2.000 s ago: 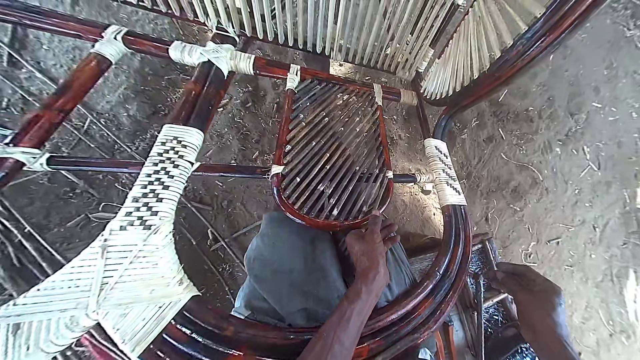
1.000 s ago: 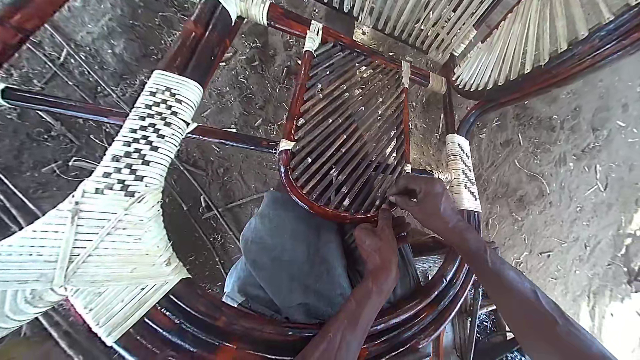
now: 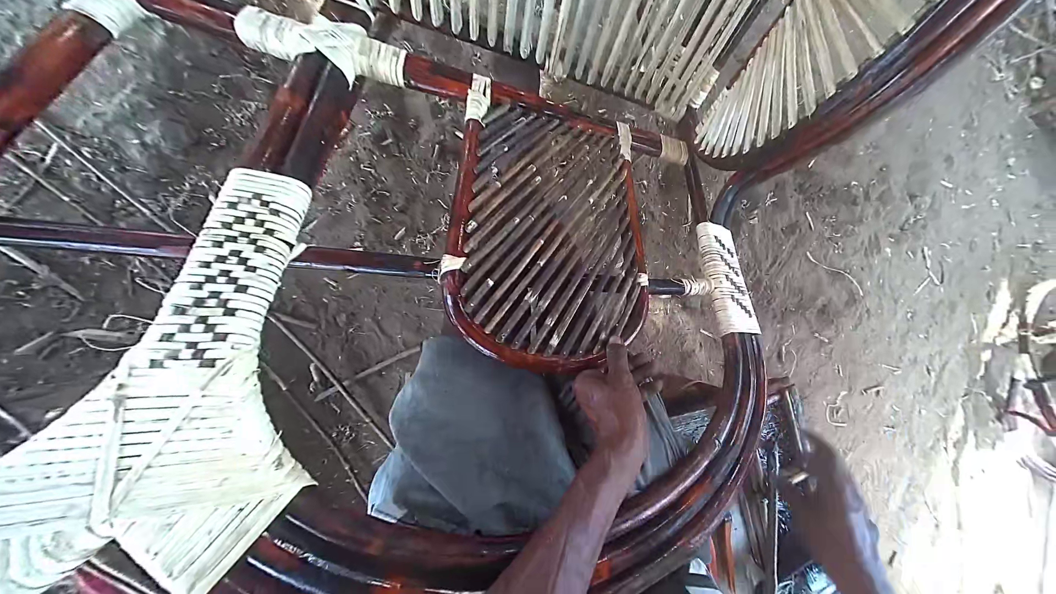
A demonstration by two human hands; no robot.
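A small rounded cane panel (image 3: 549, 239) of slanted dark slats, edged with a red-brown rim, is tied between the rails of a cane furniture frame (image 3: 709, 462). At the rim's lower right, my left hand (image 3: 615, 396) grips the edge with the index finger raised against it. My right hand (image 3: 825, 503) is blurred, off to the right outside the curved poles, beside a pile of thin strips and tools; a small thing seems to be between its fingers, too blurred to name. Grey cloth (image 3: 487, 437) over my lap lies under the panel.
White binding with a black checked pattern (image 3: 231, 264) wraps a thick pole at the left, above a woven pale section (image 3: 165, 470). Pale slats (image 3: 610, 49) fan across the top. Curved poles pass below my forearm. Sticks and shavings litter the dirt ground (image 3: 866, 330).
My right hand has left the panel's lower edge, where it was one second ago, and moved down and right. My left hand stays at the rim.
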